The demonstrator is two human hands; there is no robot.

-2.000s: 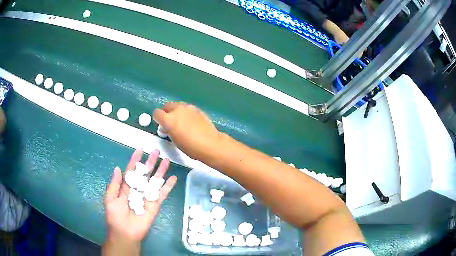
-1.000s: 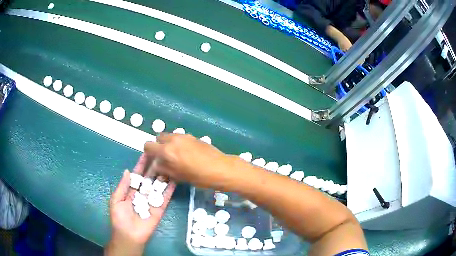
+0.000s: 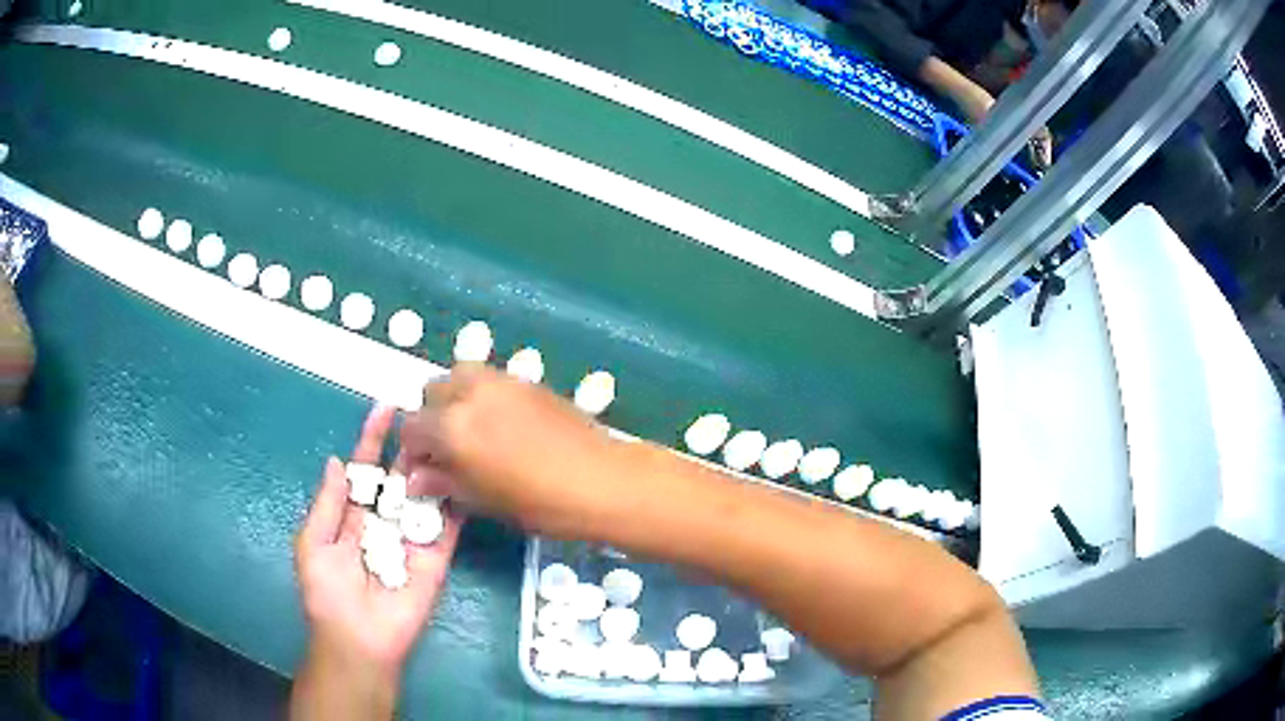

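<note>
My left hand [image 3: 369, 563] is palm up at the lower left, with several small white parts [image 3: 420, 521] lying loose in it. My right hand [image 3: 486, 434] is bare, just above the left fingers, fingertips at the palm's edge; it is blurred, and a white piece shows by its fingers. A row of white parts [image 3: 474, 341] stands on the green conveyor belt [image 3: 634, 303] along the near guide rail, with a gap behind my right wrist. The clear tub [image 3: 606, 687] holds more white parts, partly covered by my right forearm.
A white machine cover [image 3: 1050, 437] with black clamp handles stands right. Silver posts [image 3: 1071, 176] rise beside it. Two white lane strips [image 3: 564, 166] cross the belt, with loose white parts between and beside them. A blue-and-white patterned strip [image 3: 803, 64] and a person's arm [image 3: 958, 88] are beyond.
My right hand has moved from the row back to my left palm. The row now shows more white parts near my right wrist. The far-lane parts have moved left and another appears at right.
</note>
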